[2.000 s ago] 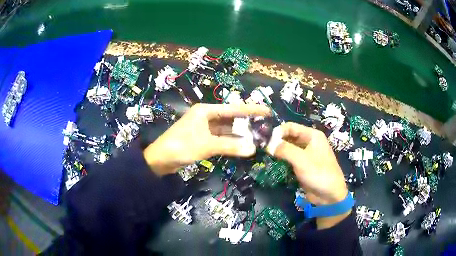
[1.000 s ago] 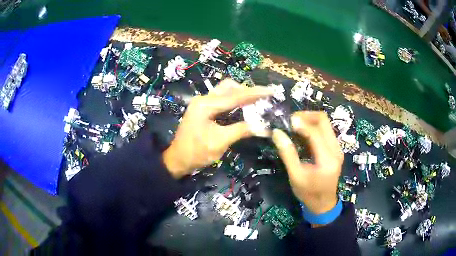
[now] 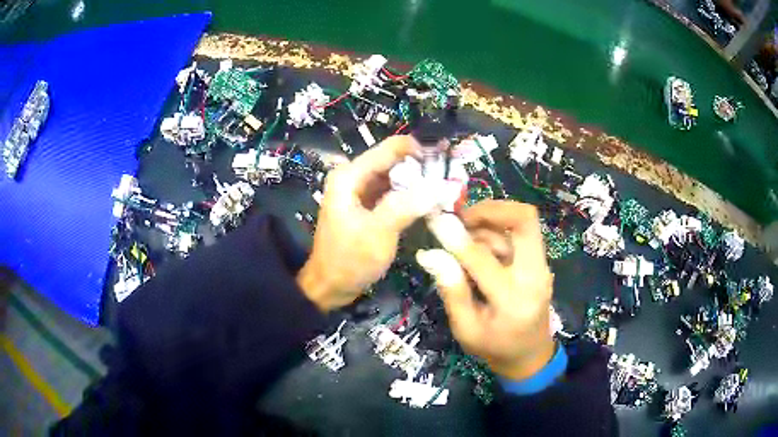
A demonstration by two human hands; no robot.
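Observation:
A white plastic socket body [image 3: 420,183] with a dark part at its top is held up in front of me, blurred. My left hand [image 3: 354,224] is shut on its left side with thumb and fingers. My right hand [image 3: 499,286] is at its lower right, index fingertip against or very near it, thumb apart below. A short red wire shows by the right fingertips. Whether the right hand grips anything is unclear. A blue strap [image 3: 536,374] is round my right wrist. Wired board assemblies [image 3: 397,348] lie on the dark bench below.
More wired assemblies [image 3: 631,271] are spread across the bench. A blue corrugated sheet [image 3: 94,145] at left bears a row of assembled units [image 3: 27,130]. A worn metal rail [image 3: 589,147] borders the green conveyor belt [image 3: 546,64], which carries units [image 3: 680,102]. A person's hand shows at the top right.
The held part has turned, its dark part now at the top instead of the right. My right hand has moved below it, with thumb and index finger apart. Units on the belt have shifted right.

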